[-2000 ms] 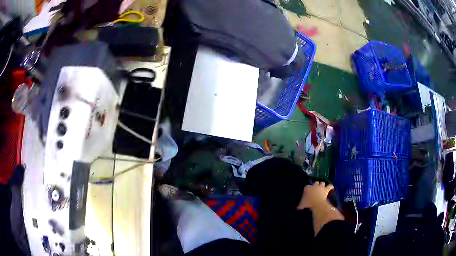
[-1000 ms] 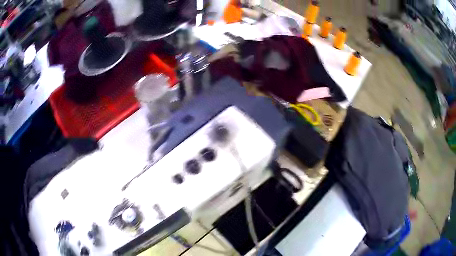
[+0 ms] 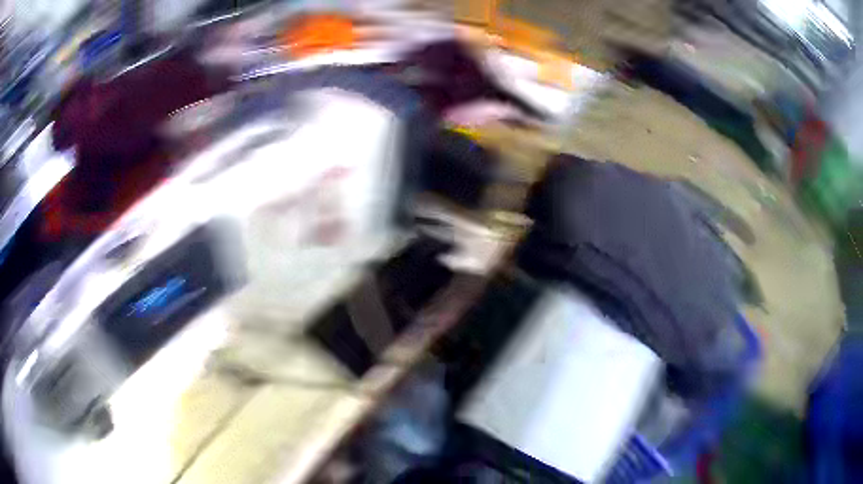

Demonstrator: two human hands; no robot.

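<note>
The view is strongly blurred and neither of my hands shows. The white sewing machine head (image 3: 326, 180) lies across the left and centre, with blurred red lettering on its front. Its dark panel (image 3: 161, 295) shows lit blue digits. A black slab-like thing (image 3: 383, 298) lies on the machine table (image 3: 255, 425), whose edge runs diagonally below it. A stack of dark grey garment pieces (image 3: 643, 236) lies to the right, beside a white board (image 3: 568, 383).
A blue crate (image 3: 743, 364) is partly visible beneath the grey stack. Maroon cloth (image 3: 128, 109) and a red basket (image 3: 71, 203) are behind the machine at left. Orange blurs (image 3: 322, 33) show at the top. Another blue thing (image 3: 837, 402) is at the right edge.
The camera has swung round. The machine's lit panel now shows, and the grey stack and white board appear further left and more fully. My hands are still out of view.
</note>
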